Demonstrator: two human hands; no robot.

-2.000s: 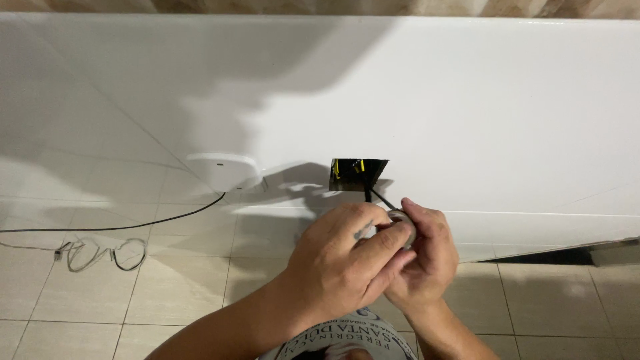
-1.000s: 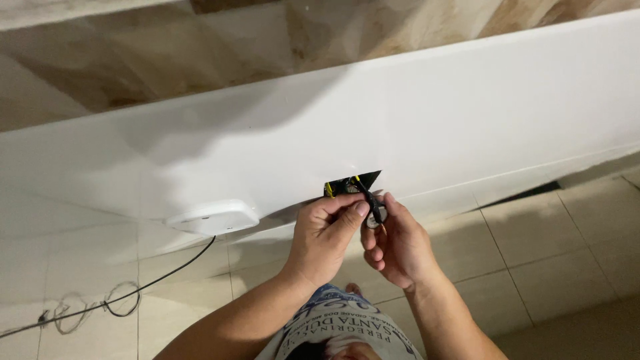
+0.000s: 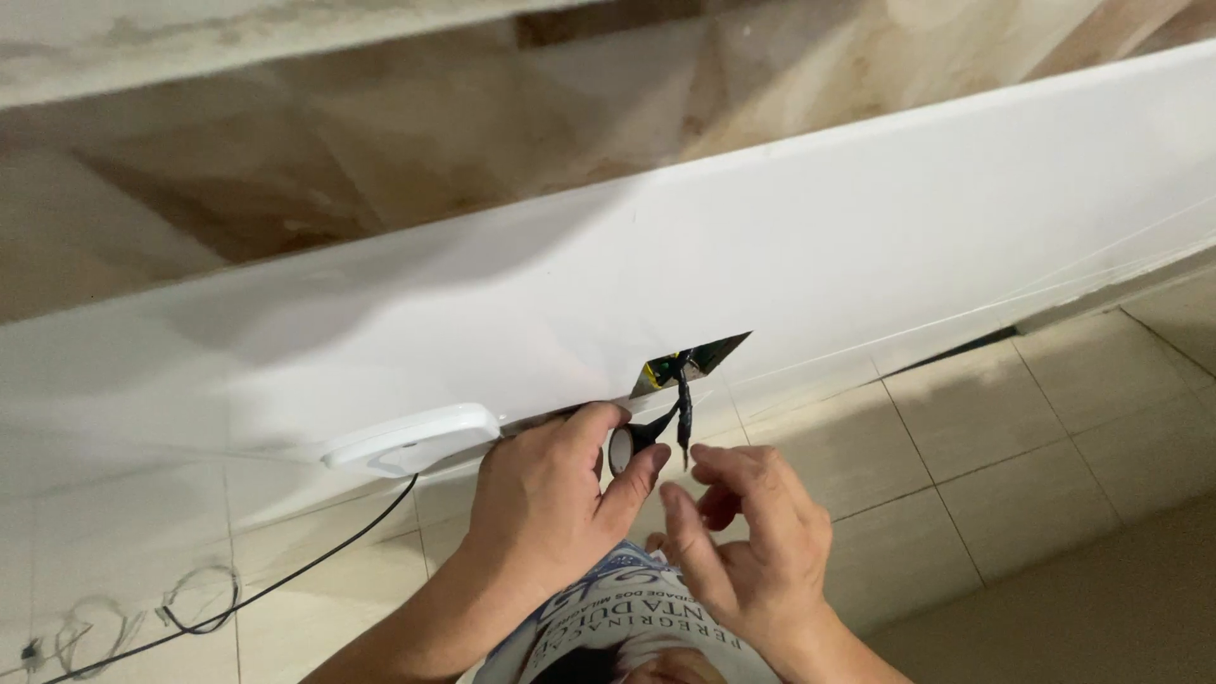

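Below a cut-out opening (image 3: 698,363) in a white wall, my left hand (image 3: 560,480) holds a roll of black electrical tape (image 3: 622,450) between thumb and fingers. A strip of the tape runs from the roll up to a cable wrapped in black tape (image 3: 684,408), which hangs out of the opening. The cable's lower tip looks thin and unwrapped. Just to the right of that tip, my right hand (image 3: 755,532) has its thumb and fingers apart, with nothing seen between them. Some yellow shows inside the opening.
A white rounded device (image 3: 418,439) is on the wall at left, with a black cable (image 3: 328,560) running down from it. The cable has loose coils (image 3: 201,598) near the tiled floor (image 3: 997,456). Brown patterned tiles (image 3: 380,142) border the white surface.
My right hand has let go of the wrapped cable and moved a little away from it. The tape roll now sits in my left hand, left of the cable. The view has tilted.
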